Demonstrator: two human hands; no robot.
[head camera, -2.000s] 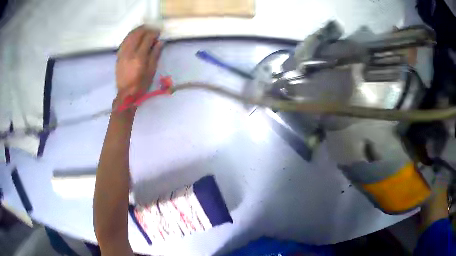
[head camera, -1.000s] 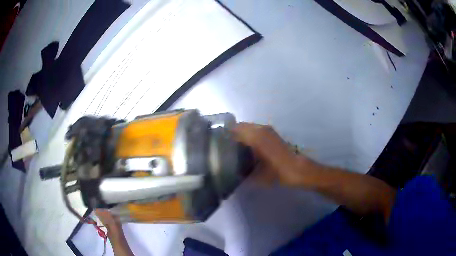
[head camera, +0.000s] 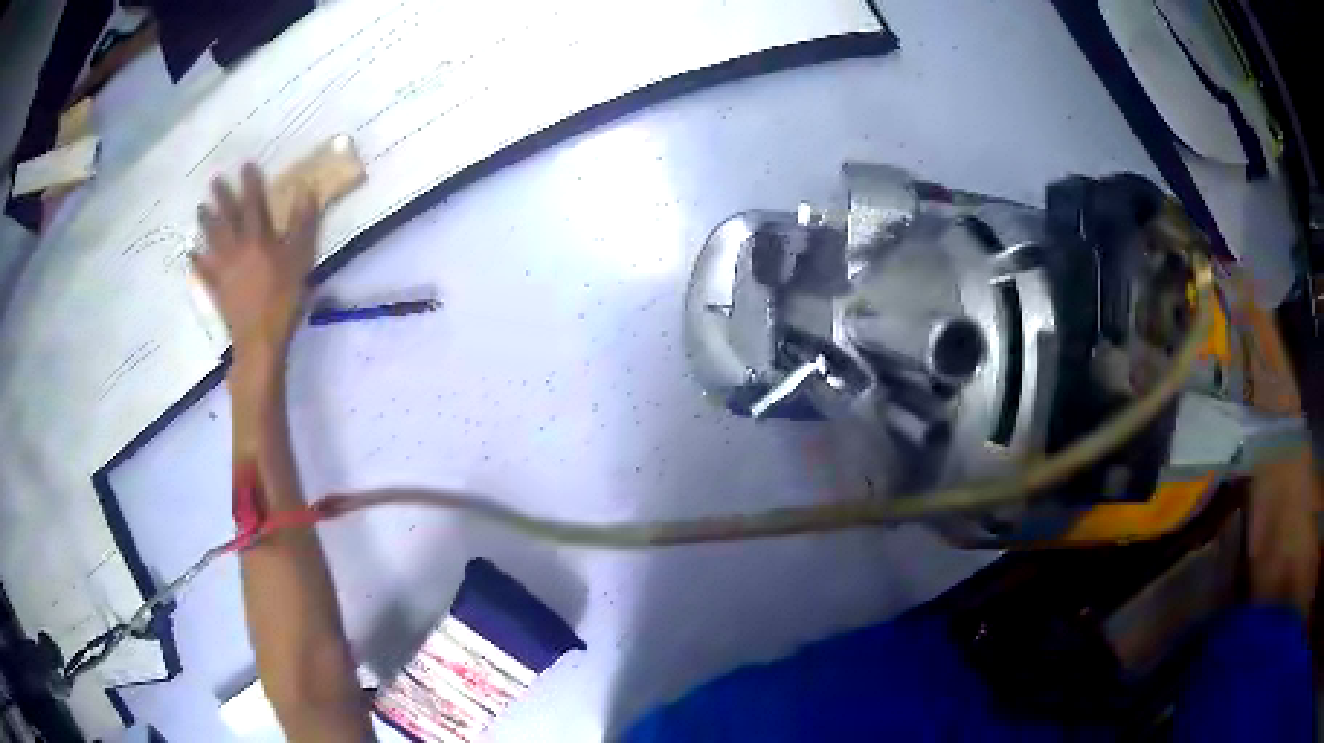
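Note:
The cutting machine (head camera: 944, 349), grey metal with orange panels, is at the right, its shiny rounded base plate (head camera: 719, 312) toward the table's middle. My right hand (head camera: 1281, 501) is at the motor's far end, at the right edge; its fingers are mostly hidden, but it appears to hold the machine. My left hand (head camera: 259, 269) lies with spread fingers on the white paper marker (head camera: 479, 87), at the lay's dark near edge. A tan bar (head camera: 327, 177) lies on the marker beside its fingers. The beige power cord (head camera: 654, 530), with red tape, crosses over my left forearm.
A blue pen (head camera: 370, 309) lies beside the lay. A red-and-white printed brick with dark ends (head camera: 458, 682) and a partly hidden white block (head camera: 250, 711) are near the front edge. Cut pieces (head camera: 1183, 73) lie at upper right. Dark cloth (head camera: 218, 32) and a pale strip (head camera: 55, 167) are at upper left.
The machine has swung from the left-centre to the right, with its base plate now facing left. My left hand has come into view on the marker from the lower left. The view has shifted.

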